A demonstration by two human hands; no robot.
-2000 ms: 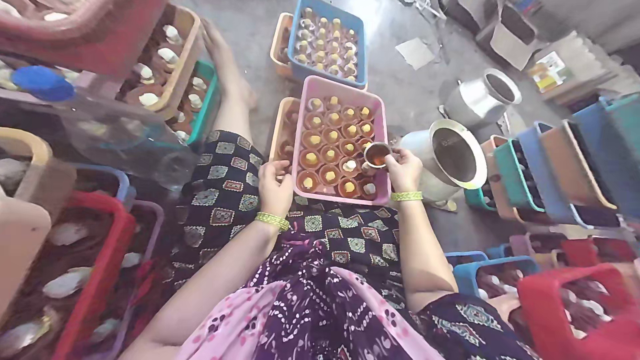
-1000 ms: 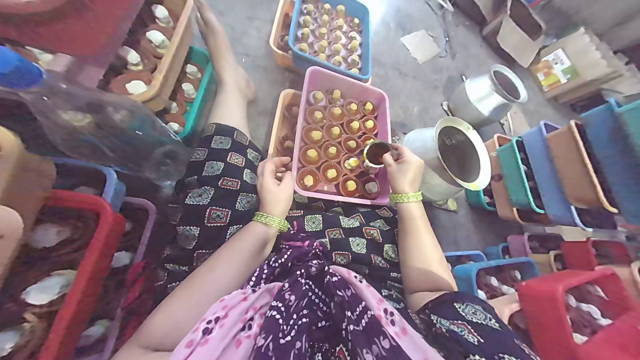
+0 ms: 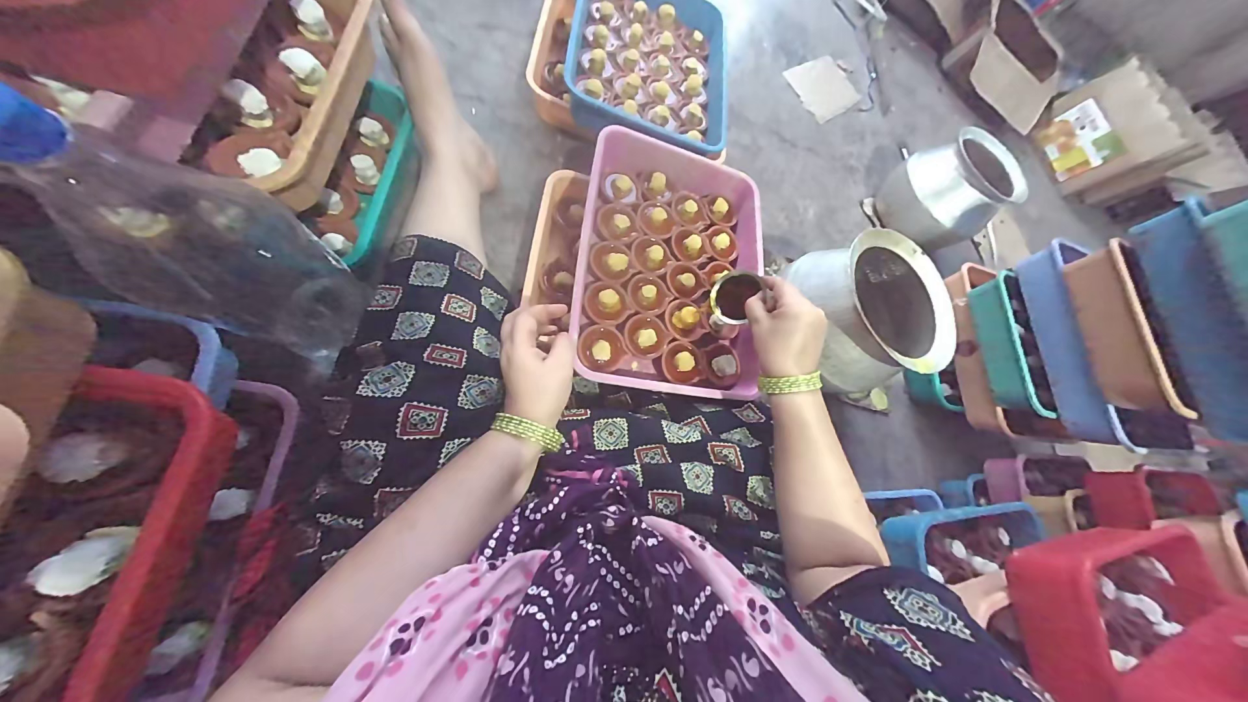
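A pink plastic tray sits by my lap, filled with rows of small brown clay cups, most with a yellow piece standing in the middle. My right hand grips a small metal cup of dark liquid, held over the cups at the tray's right side. My left hand rests at the tray's lower left edge, fingers curled, and seems to hold nothing. An orange tray lies partly under the pink one. To the right stands a wide-mouthed metal pot with dark contents.
Beyond the pink tray is a blue tray of similar cups. A second metal pot stands behind the first. Stacked trays crowd both sides, including a red one at left. A clear plastic bottle is at upper left; cardboard pieces lie upper right.
My right hand has tilted the metal cup and brought it slightly lower and closer over the cups. My left hand stays at the tray's edge.
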